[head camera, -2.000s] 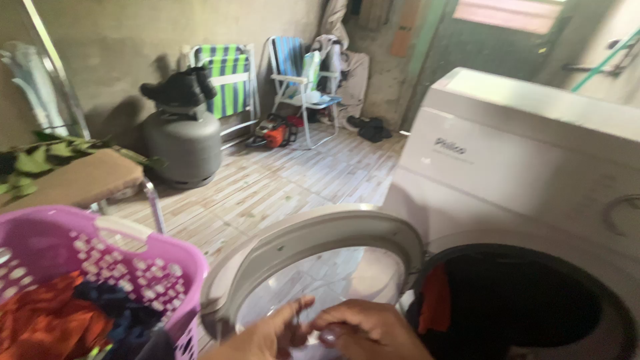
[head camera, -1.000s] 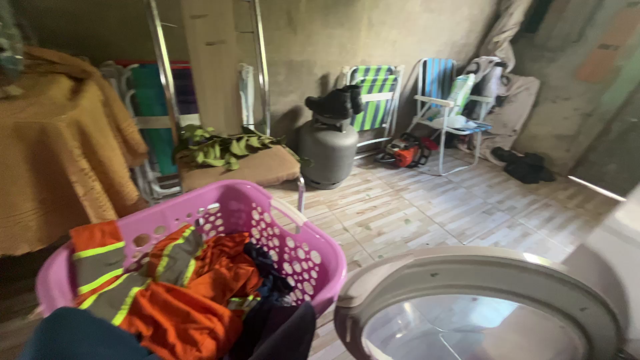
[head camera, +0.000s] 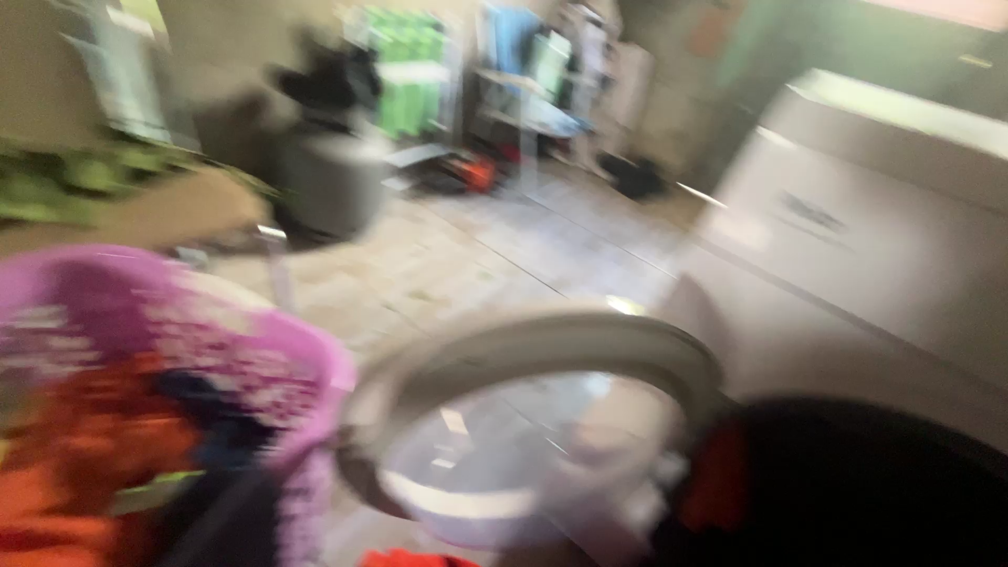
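Neither my left hand nor my right hand can be made out in this blurred head view. A pink plastic laundry basket (head camera: 315, 354) on the left holds orange clothes (head camera: 94, 449) and dark blue cloth (head camera: 213, 409). The round door (head camera: 551, 339) of a white front-loading machine (head camera: 835, 236) stands swung out beside the basket, its clear bowl toward me. Orange cloth (head camera: 713, 480) shows at the left side of the dark drum opening (head camera: 858, 496). A bright orange-red piece (head camera: 417, 559) is cut off by the bottom edge.
Behind the basket is a brown-seated chair (head camera: 189, 209) with leafy twigs (head camera: 87, 177) on it. A grey gas cylinder (head camera: 335, 181), a green striped folding chair (head camera: 405, 79) and a blue folding chair (head camera: 508, 47) stand along the wall. Dark items (head camera: 630, 175) lie on the tiled floor.
Both hands, seen over the machine door two seconds ago, are out of view. The view swung left to the basket and has come back right toward the machine.
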